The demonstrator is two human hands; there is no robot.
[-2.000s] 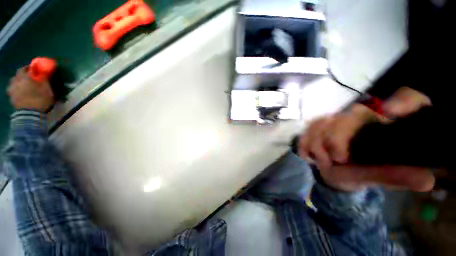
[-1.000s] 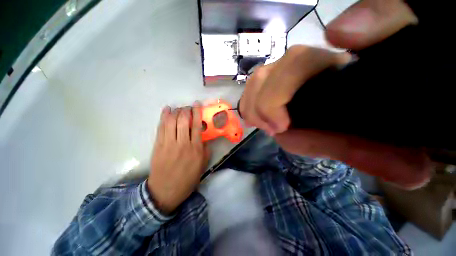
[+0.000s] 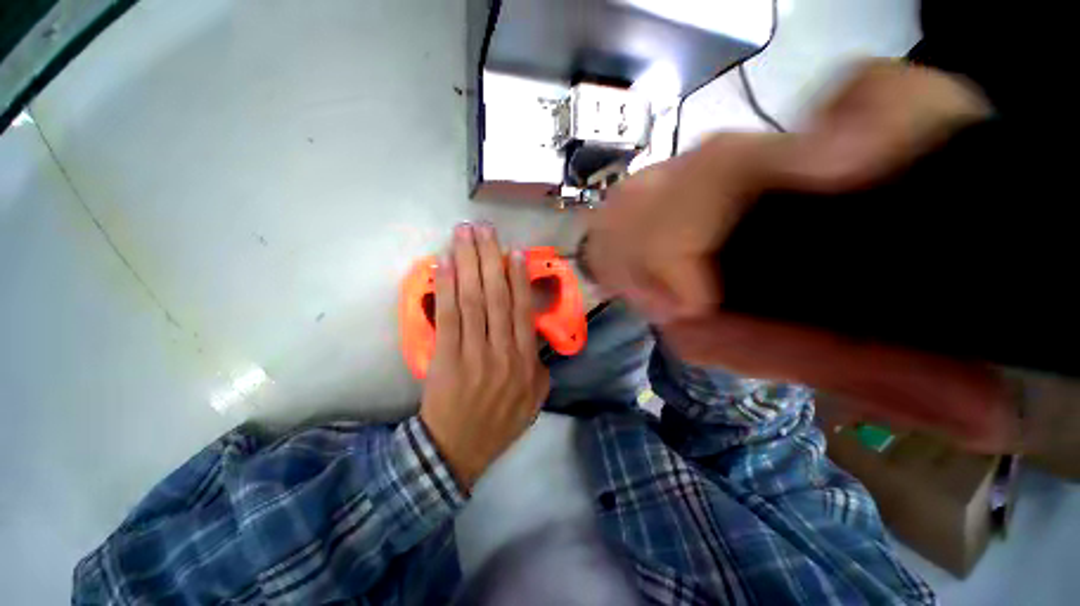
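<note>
An orange housing (image 3: 566, 310) lies flat on the off-white bench near its front edge. My left hand (image 3: 483, 326) lies over its middle with the fingers close together, pressing it down; both rounded ends show. My right hand (image 3: 675, 225), blurred, is closed around the tip end of a large black electric screwdriver (image 3: 876, 260). The thin bit (image 3: 569, 257) points left at the housing's upper right edge; whether it touches a screw hole cannot be told. The screw feeder (image 3: 515, 130) stands just behind the housing.
The conveyor's metal edge (image 3: 47, 59) crosses the top left corner. A thin dark cable (image 3: 758, 97) runs beside the feeder at the right. A cardboard carton (image 3: 924, 497) is at the lower right, below bench level. The bench edge runs close to my body.
The left hand took an orange housing from the conveyor to the bench, then shifted right onto its middle. The screwdriver in my right hand stays beside the housing's right end.
</note>
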